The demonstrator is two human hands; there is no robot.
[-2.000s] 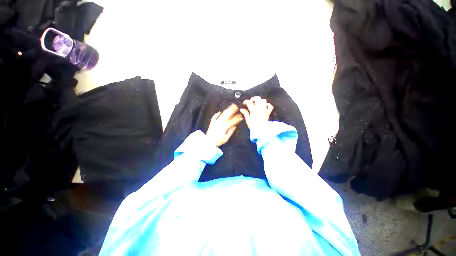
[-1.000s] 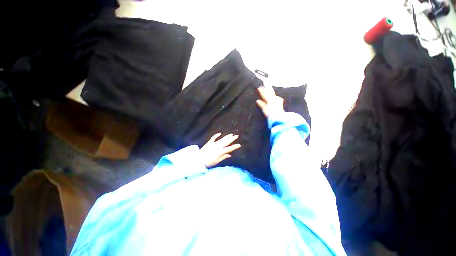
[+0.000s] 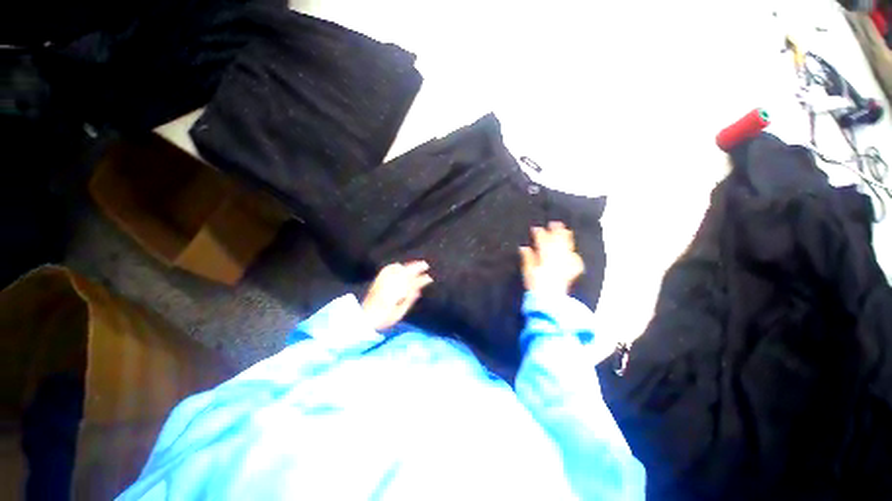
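Black trousers (image 3: 460, 215) with pale lint specks lie on the white table, their waistband pointing away and to the right. A small round waist button (image 3: 533, 189) and a small dark-rimmed label (image 3: 530, 164) show at the waistband. My left hand (image 3: 396, 291) rests near the trousers' left edge, fingers slightly bent. My right hand (image 3: 552, 256) lies on the cloth below the button, fingers apart. I see no tool in either hand. The lower part of the trousers is hidden by my blue sleeves and body.
Folded black garments (image 3: 303, 103) lie at upper left. A loose black heap (image 3: 773, 313) fills the right, with a red thread cone (image 3: 742, 129) at its top. Cables (image 3: 846, 108) lie at far upper right. Open brown boxes (image 3: 220, 240) stand on the floor at left.
The view has turned left, and the purple bottle has left the picture. My right hand has moved from the waistband down the cloth. My left hand has shifted toward the trousers' left edge.
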